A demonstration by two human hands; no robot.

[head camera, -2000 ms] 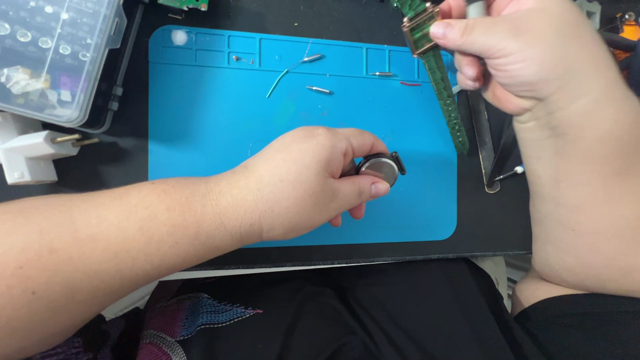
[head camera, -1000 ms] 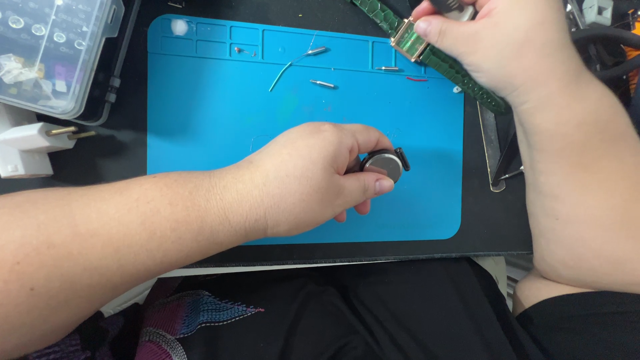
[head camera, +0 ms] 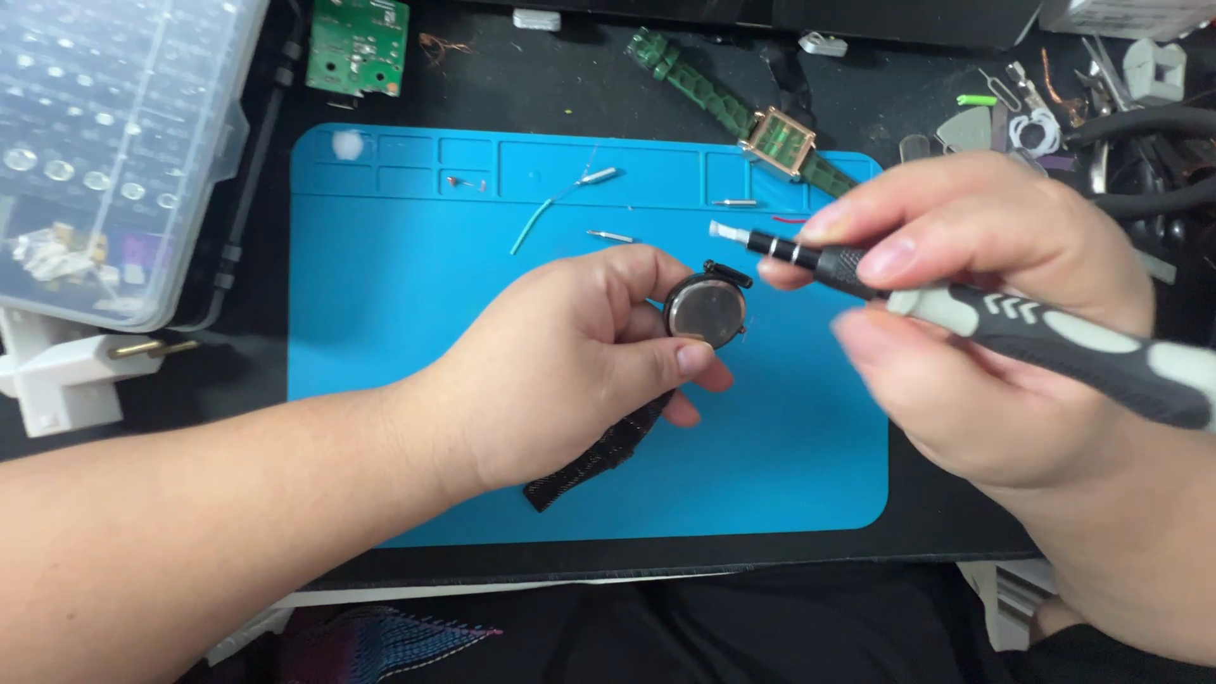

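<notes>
Over the blue silicone work mat (head camera: 788, 456), my left hand (head camera: 608, 342) grips a round watch (head camera: 707, 310), its metal back facing up. A dark mesh strap (head camera: 608, 456) hangs from under that hand. My right hand (head camera: 969, 294) holds a black-and-grey precision screwdriver (head camera: 1054, 332), whose pale tip points left, a little above and to the right of the watch, not touching it. Beyond, a green-strapped watch with a rectangular gold-coloured case (head camera: 781, 142) lies across the mat's top right edge. A small metal bit (head camera: 610, 236) lies on the mat above my left hand.
A clear plastic parts case (head camera: 104, 142) stands at the left, above a white plastic piece (head camera: 71, 375). A green circuit board (head camera: 357, 47) lies behind the mat. A teal wire (head camera: 530, 226) rests on it. Small tools and loose parts (head camera: 1035, 123) crowd the back right.
The green-strapped watch, held in my right hand earlier, now lies released at the mat's far edge. My right hand has come down and nearer to the left hand, with the screwdriver in it.
</notes>
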